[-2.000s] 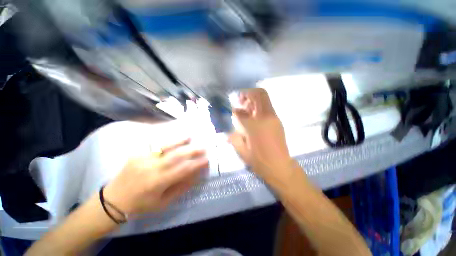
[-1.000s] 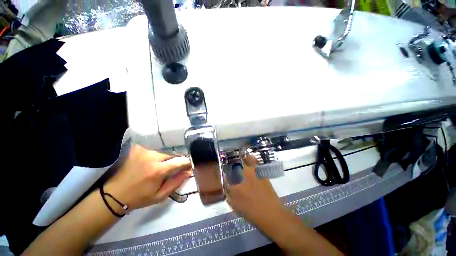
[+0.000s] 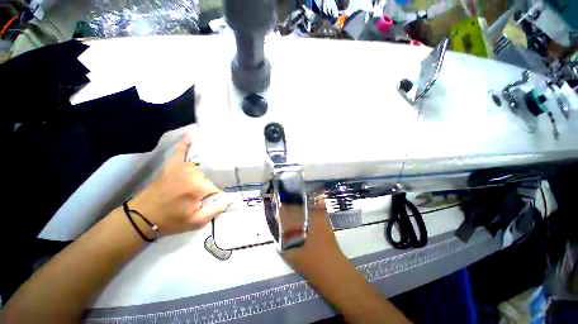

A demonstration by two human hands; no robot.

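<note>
My left hand [image 3: 184, 196] lies on the left of the machine bed, over the right end of a white piece [image 3: 108, 190], its fingers partly extended. Whether it grips the piece is unclear. A black garment panel [image 3: 133, 126] lies behind the white piece. My right hand [image 3: 314, 234] is under the front of the sewing machine [image 3: 342, 107], largely hidden by the shiny metal part [image 3: 291, 202]; its fingertips and anything in them cannot be seen. The needle area is hidden behind the machine head.
Black-handled shears [image 3: 406, 221] lie right of my right hand. A tape-measure scale [image 3: 253, 304] runs along the grey front edge. Dark fabric scraps [image 3: 497, 212] lie at the right end. A blue crate [image 3: 443, 294] is below the table. Cluttered items stand beyond the machine.
The view has shifted from the needle area to above the machine head. Since one second ago, my left hand has moved away from the metal part, leftward, with its fingers more spread.
</note>
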